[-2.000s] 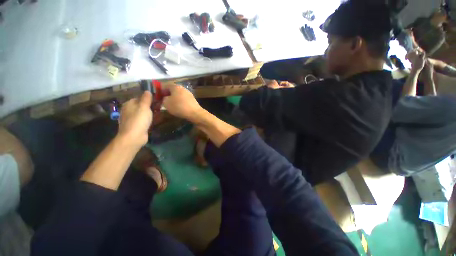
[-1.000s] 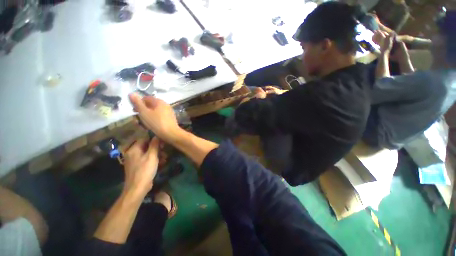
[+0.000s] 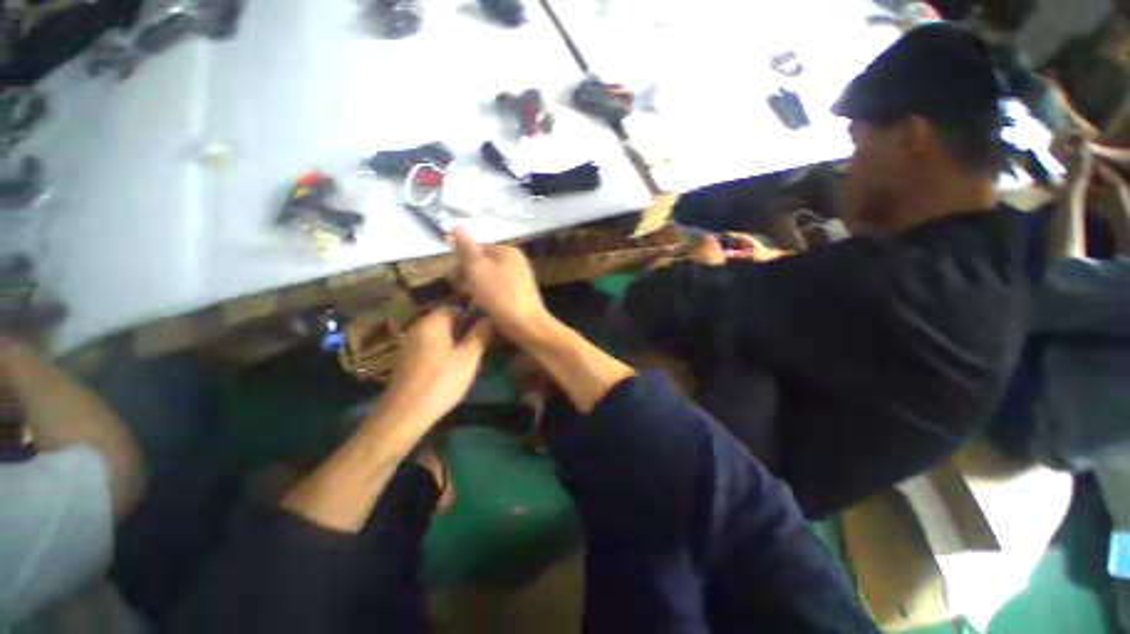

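Observation:
My left hand (image 3: 436,354) is at the table edge over my lap, fingers curled around a small dark part (image 3: 466,325), mostly hidden. My right hand (image 3: 498,287) is just above and right of it, its fingertips at the lower end of a slim black piece (image 3: 426,222) on the white sheet. I cannot tell whether they grip it. A white cord loop (image 3: 425,185) lies above this piece, beside a dark bundle (image 3: 403,161). A mixed-colour bundle (image 3: 317,213) lies to the left.
The white-covered table (image 3: 236,223) has a wooden edge frame. A black cable bundle (image 3: 561,181) and a red-and-black clump (image 3: 525,112) lie farther right. A person in black (image 3: 855,322) sits close on my right; another person's arm (image 3: 74,409) is at left. A blue-and-white item (image 3: 332,331) hangs below the edge.
The red part seen in my hands two seconds ago no longer shows. My right hand has moved from it to the slim black piece. The camera view has shifted.

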